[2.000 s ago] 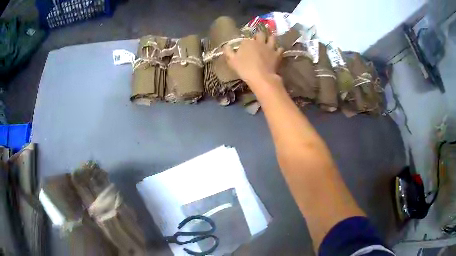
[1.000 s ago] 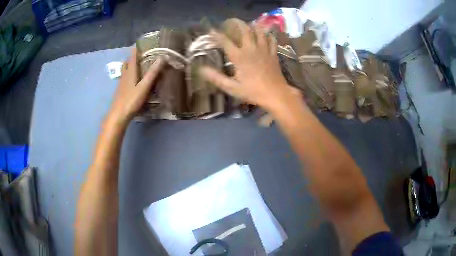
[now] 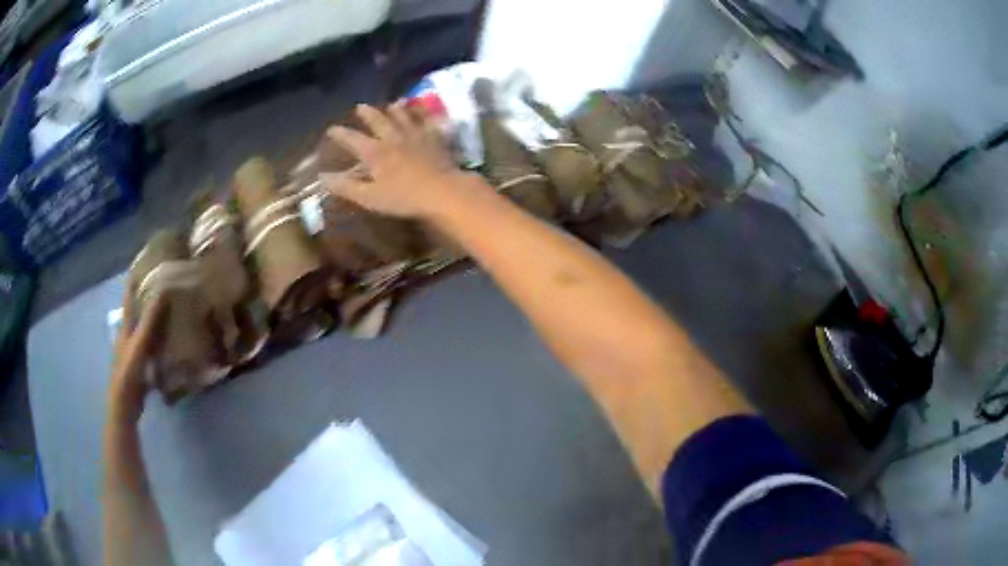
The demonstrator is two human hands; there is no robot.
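Note:
Several brown cut-piece bundles (image 3: pixel 275 238), tied round the middle with cream strips, lie side by side in a slanting row along the table's far edge. My left hand (image 3: pixel 135 332) is at the outer side of the leftmost bundle; its fingers are blurred and partly hidden against the fabric. My right hand (image 3: pixel 398 164) lies over bundles near the middle of the row, fingers spread. White tickets show on some bundles. White paper sheets (image 3: pixel 321 498) lie on the grey table (image 3: pixel 497 387) near the bottom edge, with a grey piece on them.
An iron (image 3: pixel 868 359) with a red detail and a dark cable stands at the right. A blue bin (image 3: pixel 77 182) with white material is at the upper left. A red, blue and white packet (image 3: pixel 437 105) lies behind the row. A white surface (image 3: pixel 575 44) is at the top.
The view has turned, so the row now slants. My left hand has come in and stays at the row's left end. My right hand has moved off the left bundles towards the middle.

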